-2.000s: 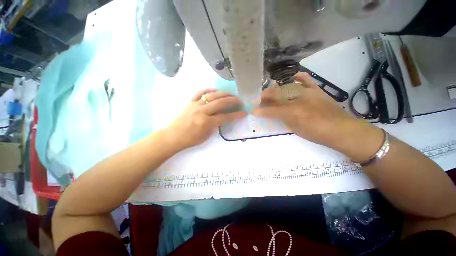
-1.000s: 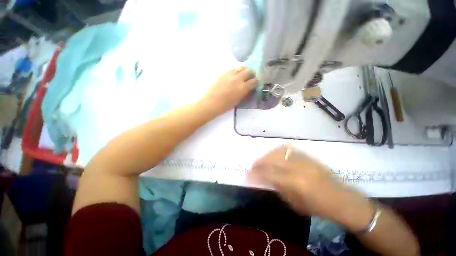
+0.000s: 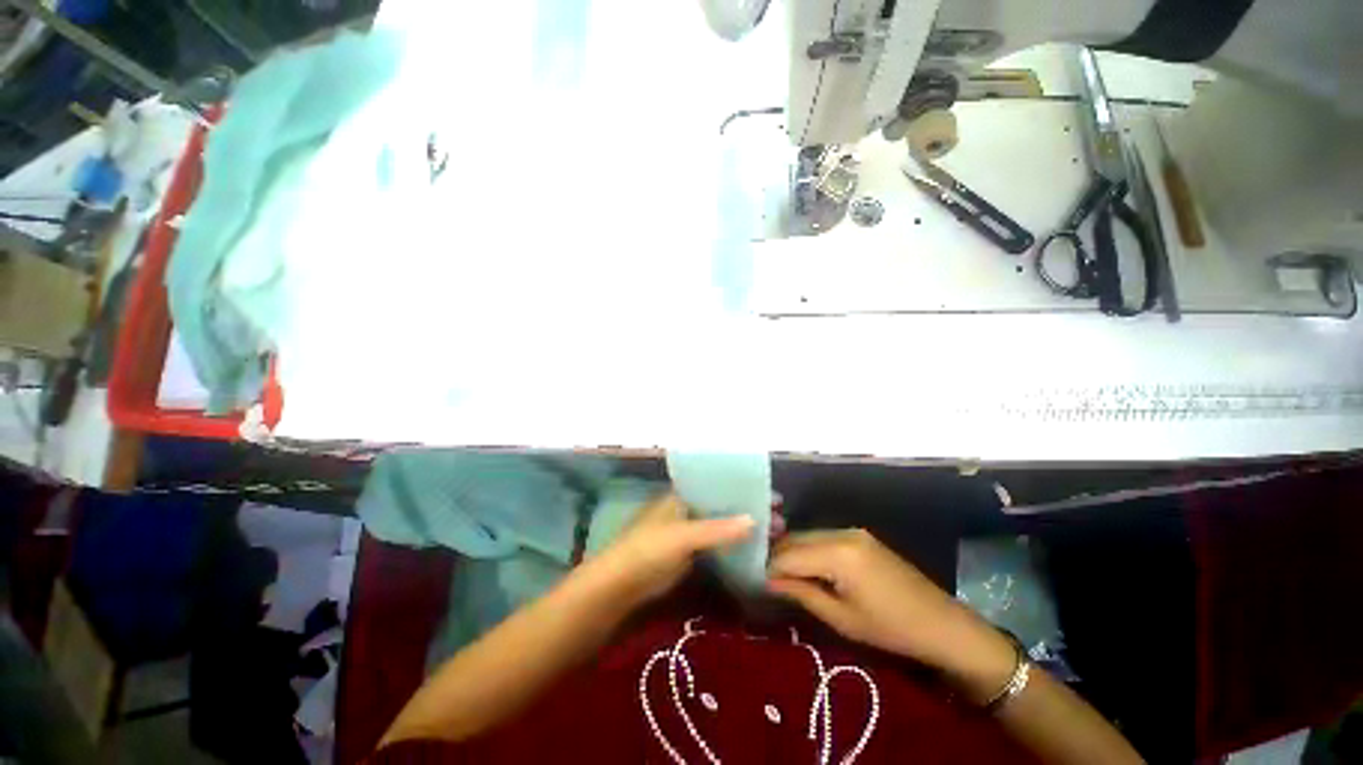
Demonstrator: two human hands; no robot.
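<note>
A pale aqua fabric strip (image 3: 724, 486) hangs over the table's front edge and runs back over the glaring white table toward the presser foot (image 3: 815, 187). My left hand (image 3: 680, 541) holds the strip below the edge, thumb on top. My right hand (image 3: 837, 580) pinches its right side near the lower end; the fingertips are partly hidden. The white sewing machine head (image 3: 860, 75) stands above the strip's far right side. Loose aqua fabric (image 3: 486, 508) lies in my lap.
Thread snips (image 3: 969, 206), black-handled shears (image 3: 1100, 247), a thin metal tool (image 3: 1158, 239) and a wooden-handled tool (image 3: 1178, 194) lie right of the foot. A tan knob (image 3: 933, 133) sits nearby. Aqua fabric (image 3: 224, 269) drapes by a red basket (image 3: 138, 359) at left.
Both hands have moved down to the front edge, off the machine bed, and now hold the strip there. The view has shifted, showing the machine higher up and more of the lap.
</note>
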